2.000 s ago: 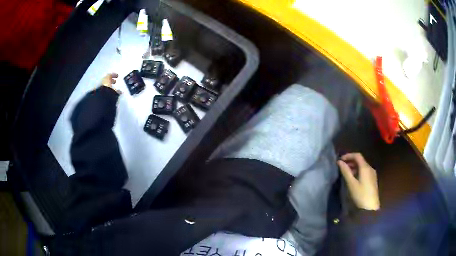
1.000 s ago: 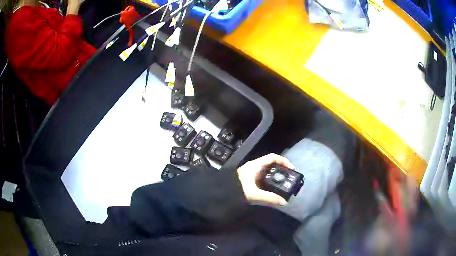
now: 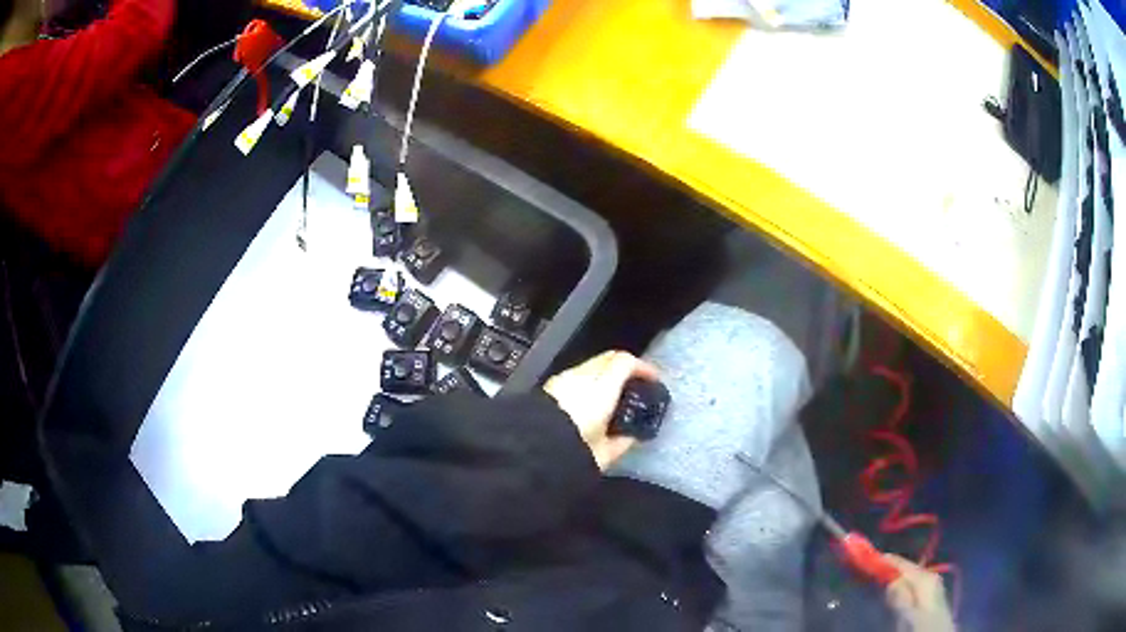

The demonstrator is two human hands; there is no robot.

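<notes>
My left hand holds a small black electronic unit above my grey-clad knee. My right hand, blurred and near the bottom edge, is closed on the red handle of an air blow gun. Its thin dark nozzle points up and left toward the unit, apart from it. Several more black units lie on the white liner sheet in the black tote. My left sleeve hides part of the tote and some units.
Cable leads with white-and-yellow tags hang over the tote. A blue bin stands on the yellow-edged bench, with a black device and a plastic bag. A red coiled hose hangs right. A person in red is at left.
My left hand picked up a unit from the tote and brought it over my knee, now turned and slightly further left. My right hand has taken hold of the blow gun from the bench edge.
</notes>
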